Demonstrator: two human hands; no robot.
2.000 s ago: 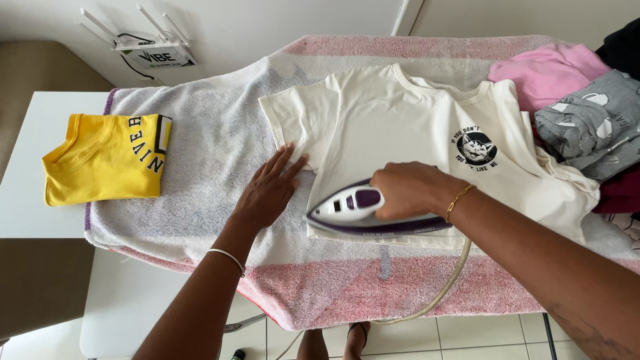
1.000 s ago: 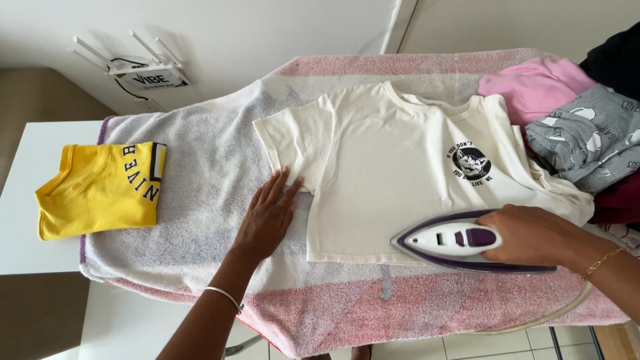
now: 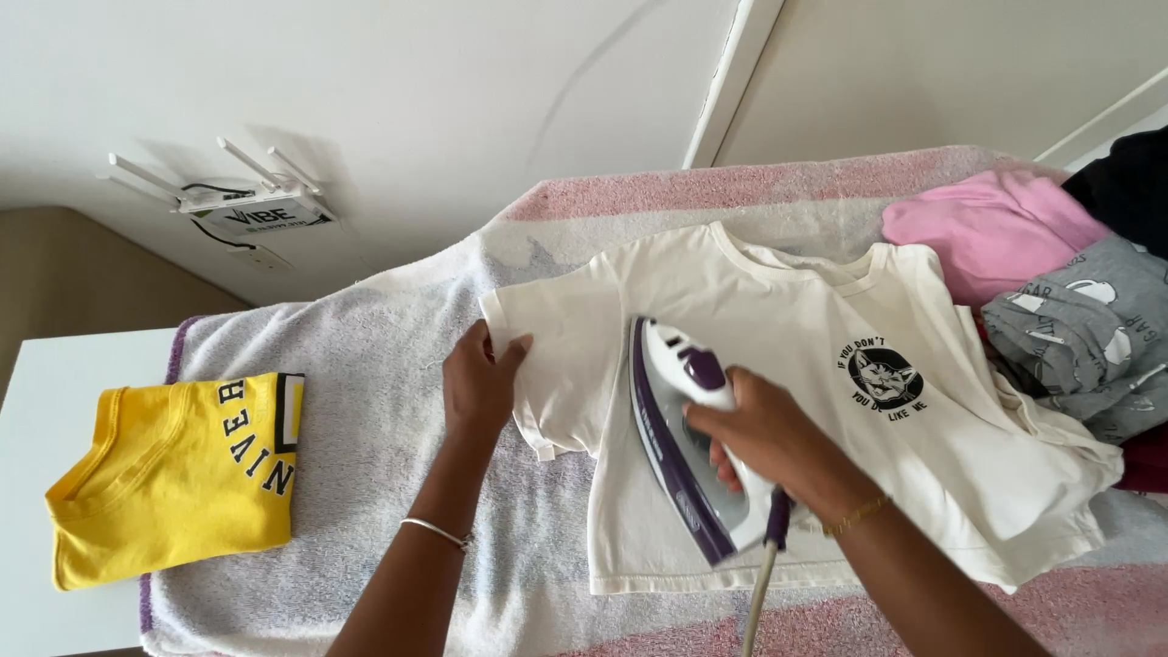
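A white T-shirt (image 3: pixel 785 338) with a round black animal-head print lies spread on a towel (image 3: pixel 383 365). My left hand (image 3: pixel 481 376) pinches the cuff of its left-hand sleeve between thumb and fingers. My right hand (image 3: pixel 757 420) grips the handle of a white and purple steam iron (image 3: pixel 684 447), which is over the shirt's body beside that sleeve, tip toward the shoulder. Whether its soleplate touches the cloth I cannot tell. From its heel a pale cord (image 3: pixel 759 598) runs down out of view.
A folded yellow garment (image 3: pixel 182 474) lies at the left, partly over a white surface (image 3: pixel 55 383). Pink (image 3: pixel 995 228), gray printed (image 3: pixel 1095 338) and black clothes (image 3: pixel 1127 187) are heaped at the right. A white router with antennas (image 3: pixel 260 214) is on the wall behind.
The iron has moved left from the shirt's lower right part, and its tip has turned upward. My left hand, earlier flat beside the sleeve, has moved up and taken hold of the cuff.
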